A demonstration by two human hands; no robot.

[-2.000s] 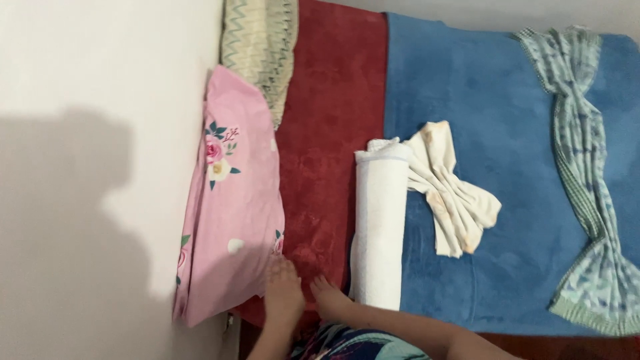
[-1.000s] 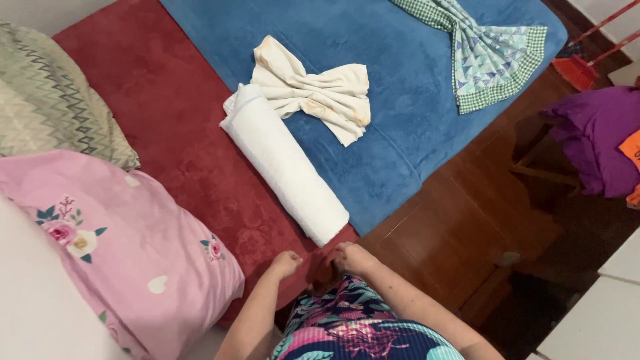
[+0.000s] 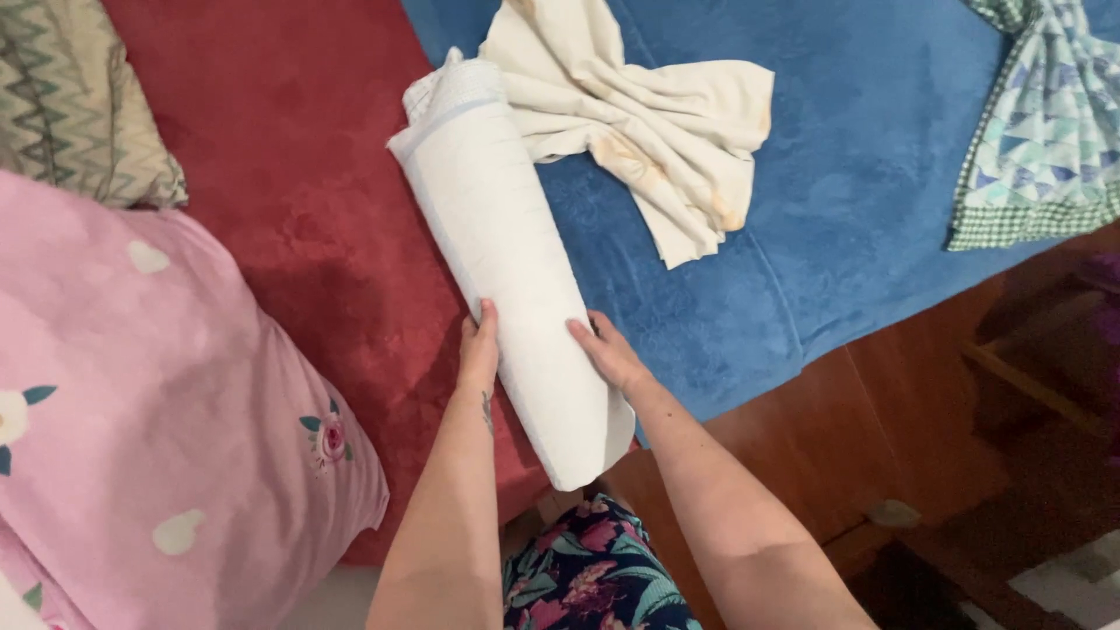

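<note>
A white rolled towel (image 3: pixel 499 219) lies slantwise over the seam between a red blanket (image 3: pixel 297 166) and a blue blanket (image 3: pixel 700 324). My left hand (image 3: pixel 480 346) grips its left side, the thumb on top and the fingers mostly hidden. On the opposite side, my right hand (image 3: pixel 608 350) holds the roll, thumb on top and fingertips around its edge. Just beyond the roll, a cream cloth (image 3: pixel 647 122) with brownish stains is gathered at its middle like a bow and rests mostly on the blue blanket.
A pink floral pillow (image 3: pixel 201 385) is at the left, below a zigzag-patterned pillow (image 3: pixel 70 105). At the upper right lies a gathered cloth with a green checked border (image 3: pixel 1032 149). The bed's edge runs above a brown wooden floor (image 3: pixel 814 437).
Both hands have moved from the bed's near edge onto the white roll and now hold its two sides. The view has shifted closer to the roll.
</note>
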